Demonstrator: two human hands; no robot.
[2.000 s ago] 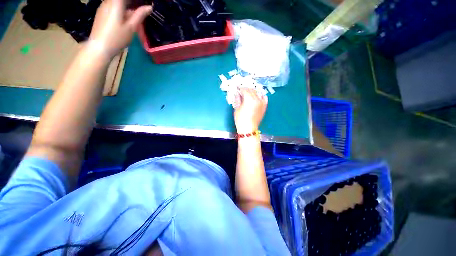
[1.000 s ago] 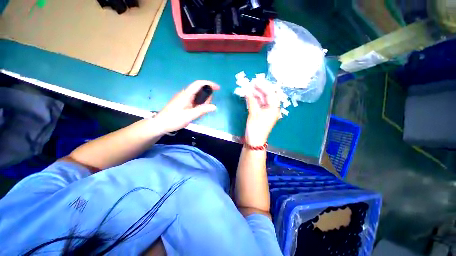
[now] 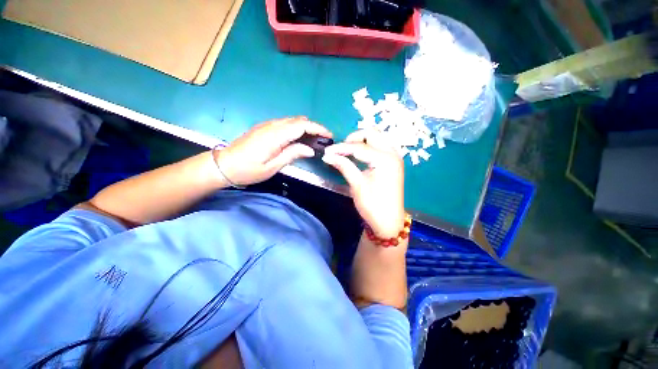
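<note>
My left hand [image 3: 263, 153] holds a black housing [image 3: 317, 143] above the bench's front edge. My right hand [image 3: 371, 176] is at the housing's right end with thumb and fingertips pinched together; a small white spot shows at the fingertips, likely a small white piece [image 3: 328, 153], too small to tell clearly. A loose pile of small white pieces [image 3: 395, 121] lies on the green bench just beyond my right hand. A clear plastic bag of white pieces [image 3: 451, 79] lies behind the pile.
A red parts bin [image 3: 339, 41] with black housings stands at the bench's far side. A cardboard sheet [image 3: 137, 32] lies at the far left. A lined blue crate [image 3: 482, 288] of black parts stands right of my body. A tape-wrapped bar [image 3: 584, 70] is beyond the bench end.
My left hand came back from the red bin with a black housing and moved right. My right hand left the white pile and met the housing. The view shifted slightly.
</note>
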